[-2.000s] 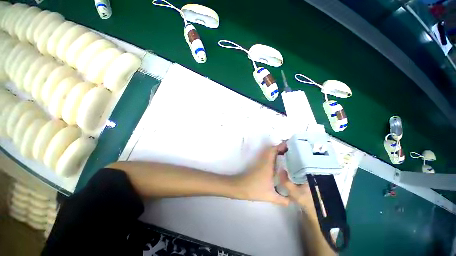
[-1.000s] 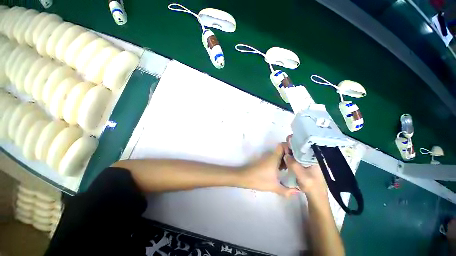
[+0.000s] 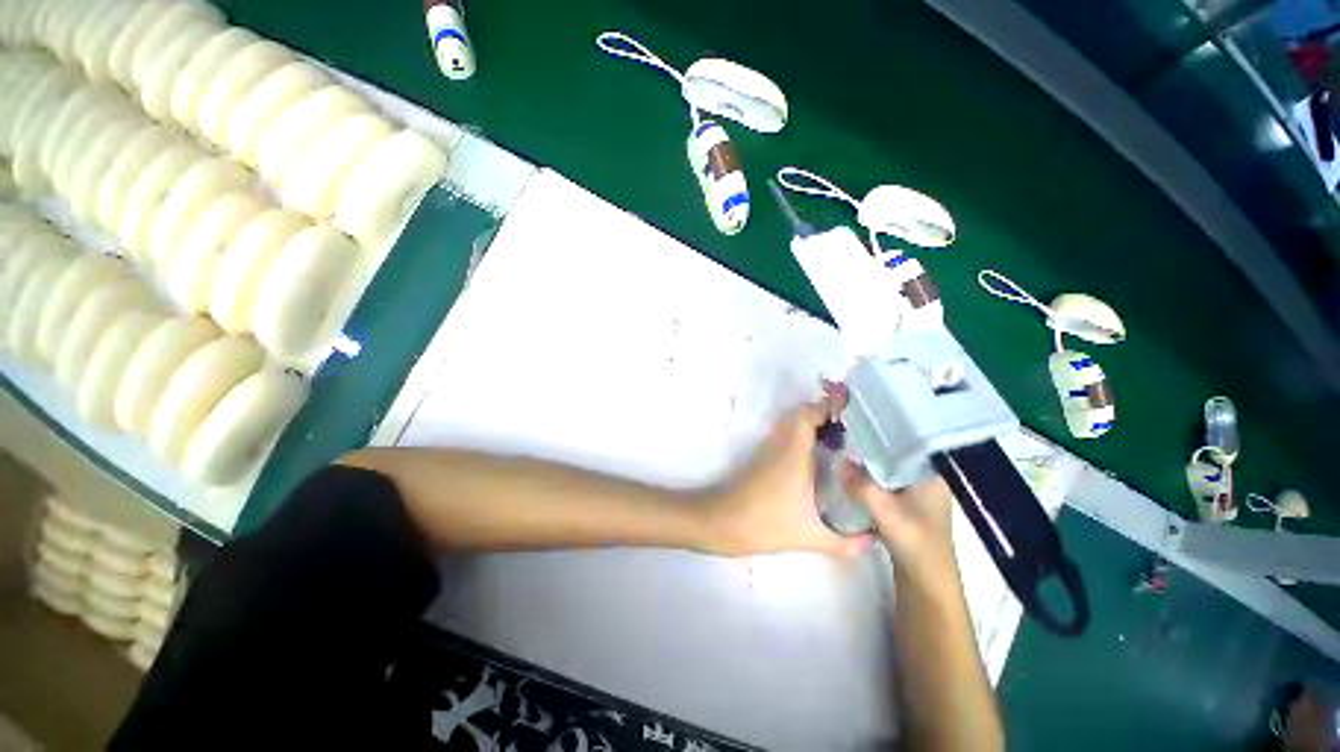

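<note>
A boxy grey head [image 3: 919, 397] with a long white body [image 3: 849, 287] and a thin metal tip stands at centre-right, its tip reaching over the belt. A black slotted bar [image 3: 1014, 536] points from it towards me. My left hand [image 3: 779, 492] and my right hand [image 3: 908, 514] meet just below the grey head, both gripping a smooth grey rounded piece [image 3: 845, 500]. The fingers hide much of this piece. A small dark reddish bit [image 3: 833, 414] shows by the left fingers.
A white board [image 3: 617, 323] lies under my hands. Cream ovals [image 3: 301, 290] stand in three rows at left. The green belt [image 3: 588, 125] behind carries spaced domed parts [image 3: 908, 215] and printed cylinders [image 3: 720, 179] with cord loops. A metal rail crosses at right.
The belt items have shifted right in view. The white body and its tip now lean more to the left, and the black bar has swung right compared with the oldest frame. Both hands stay together.
</note>
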